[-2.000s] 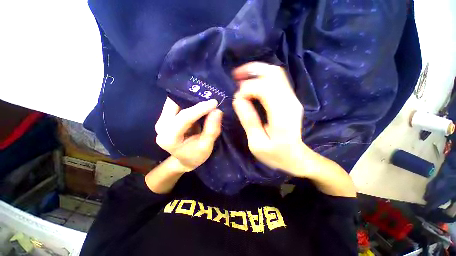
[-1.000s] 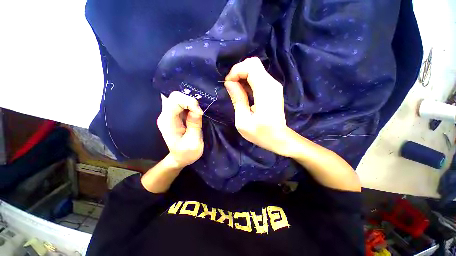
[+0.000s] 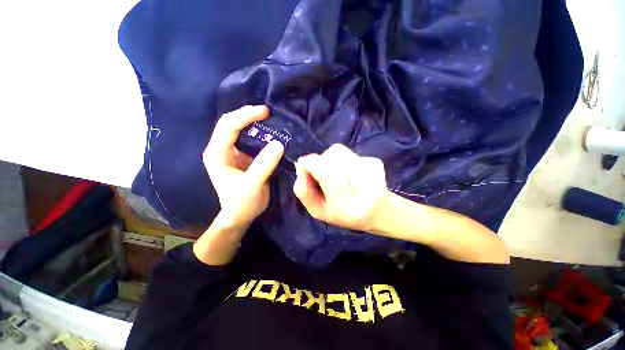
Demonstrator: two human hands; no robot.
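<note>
The shiny navy lining (image 3: 459, 89) with small pale motifs lies bunched over the matte navy shell fabric (image 3: 199, 48). A small dark label (image 3: 264, 133) with white marks and zigzag stitching sits on the lining. My left hand (image 3: 240, 160) pinches the lining at the label, thumb on its lower edge. My right hand (image 3: 342, 188) is just right of it and lower, thumb and forefinger closed together. A thin glint shows between the two hands; whether it is needle or thread cannot be told. White basting thread (image 3: 149, 157) runs along the shell's left edge.
On the white table (image 3: 55, 89) at right lie a navy thread cone (image 3: 593, 206), a white thread cone (image 3: 604, 141) and thin metal loops (image 3: 591, 89). Red items (image 3: 579, 295) are below the table at lower right. A white rim (image 3: 62, 311) curves at lower left.
My right hand has moved down from above the label to beside my left hand, fingers now curled closer. My left hand has opened around the label, forefinger raised to its upper side.
</note>
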